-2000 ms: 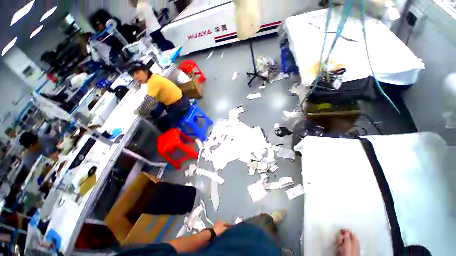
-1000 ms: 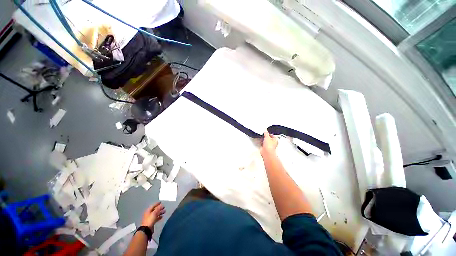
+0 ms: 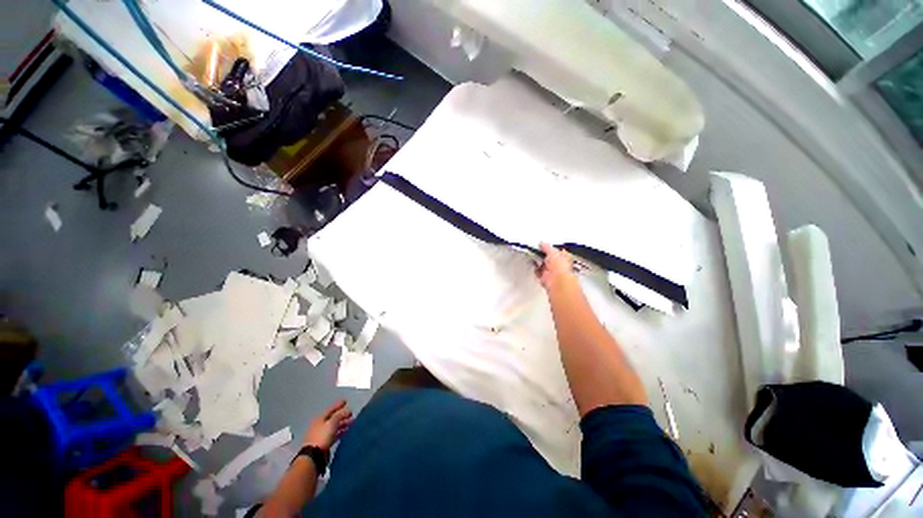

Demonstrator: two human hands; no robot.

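Observation:
A long narrow black cloth piece point(image 3: 445, 211) lies across the white-covered table point(image 3: 471, 314). A second black stretch point(image 3: 633, 271) continues to the right, with a small white piece point(image 3: 660, 301) along its lower side. My right hand point(image 3: 555, 265) is at the middle, where the two black stretches meet; its fingertips are on the cloth, and whether they pinch it is too small to tell. My left hand point(image 3: 329, 423) hangs over the floor beside my body, away from the table, with its fingers apart and nothing seen in it.
White padded arms point(image 3: 744, 273) stand right of the table, with a folded black piece point(image 3: 818, 430) over their near end. Paper offcuts point(image 3: 228, 334) lie on the floor at left, near blue point(image 3: 96, 410) and red point(image 3: 127, 484) stools. Another table with hoses stands at upper left.
The view has swung from the floor and workers to the table. Since one second ago, the right stretch of black cloth has straightened from a curved end. My right hand stays at its middle.

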